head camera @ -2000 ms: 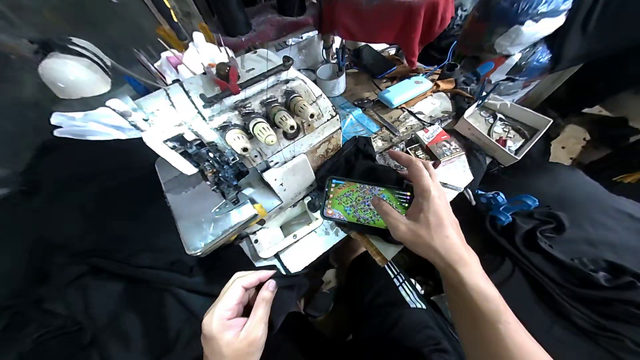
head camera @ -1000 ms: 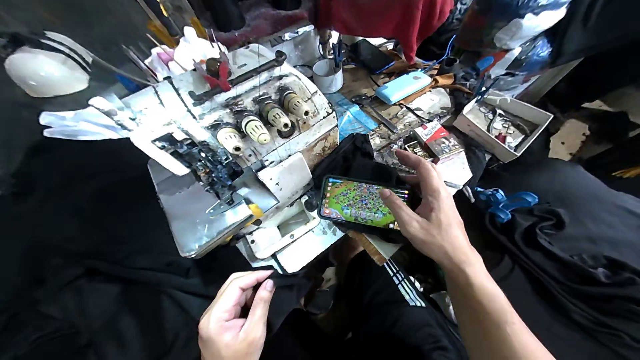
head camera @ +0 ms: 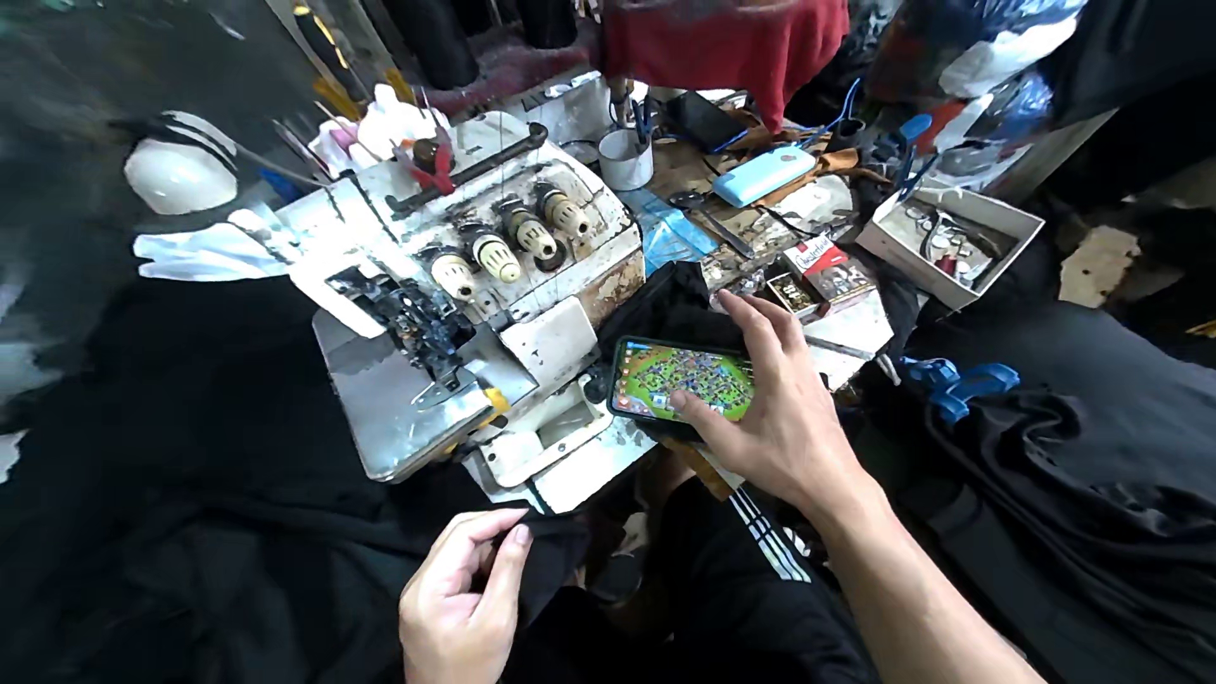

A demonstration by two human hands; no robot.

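My right hand (head camera: 784, 418) is spread over a smartphone (head camera: 679, 380) that lies tilted beside the sewing machine, a green game picture on its screen. The thumb is over the screen and the other fingers reach past its far right edge. At the lower middle, my left hand (head camera: 465, 589) pinches black fabric (head camera: 556, 541) between thumb and forefinger. Between and above my hands stands a worn white overlock sewing machine (head camera: 551, 342) with several tension dials (head camera: 494, 256) and a metal work plate (head camera: 380, 408). Black cloth is bunched behind the phone.
On the worktable are a white cup (head camera: 625, 160) with tools, a light blue case (head camera: 765, 176), a spoon (head camera: 722, 228), a cigarette pack (head camera: 826, 266) and an open box (head camera: 950, 247) of small parts. Blue plastic clips (head camera: 959, 385) lie at right on black fabric. Red cloth (head camera: 722, 47) hangs behind.
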